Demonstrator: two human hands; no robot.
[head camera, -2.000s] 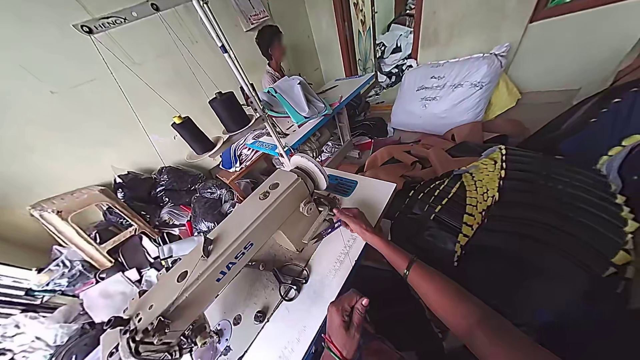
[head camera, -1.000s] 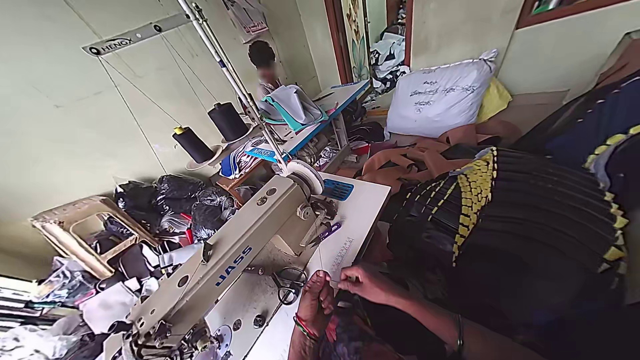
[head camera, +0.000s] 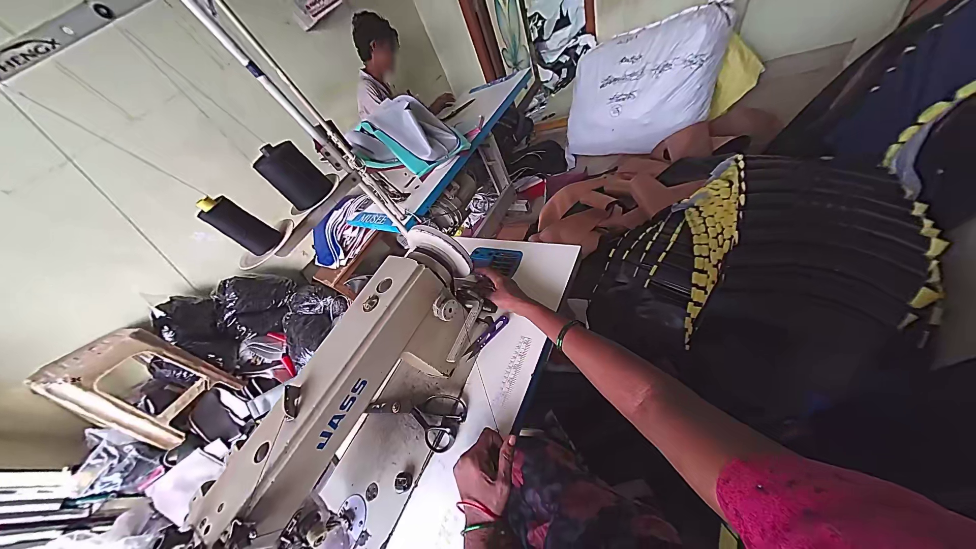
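A Jass sewing machine (head camera: 335, 404) fills the lower middle. My right hand (head camera: 499, 293) reaches past its right end, just below the handwheel (head camera: 440, 252); the fingertips are partly hidden by machine parts. My left hand (head camera: 486, 469) is closed at the near table edge, pinching a thin thread (head camera: 486, 396) that runs up toward the machine's end. Black-handled scissors (head camera: 441, 422) lie beside the machine arm. A purple thread snipper (head camera: 490, 333) rests below my right wrist, above a printed ruler scale (head camera: 512, 371) on the white tabletop (head camera: 560, 263).
Black thread cones (head camera: 293, 175) stand on a stand behind the machine. Another person (head camera: 374, 80) sits at a blue-edged table (head camera: 499, 114). Large black pieces with yellow edging (head camera: 801, 252) pile at right, near brown scraps (head camera: 587, 206) and a white sack (head camera: 648, 80). Black bags (head camera: 252, 305) lie left.
My right hand has moved from beside my left hand up to the machine's right end. My left hand has shifted slightly and stays low at the table edge.
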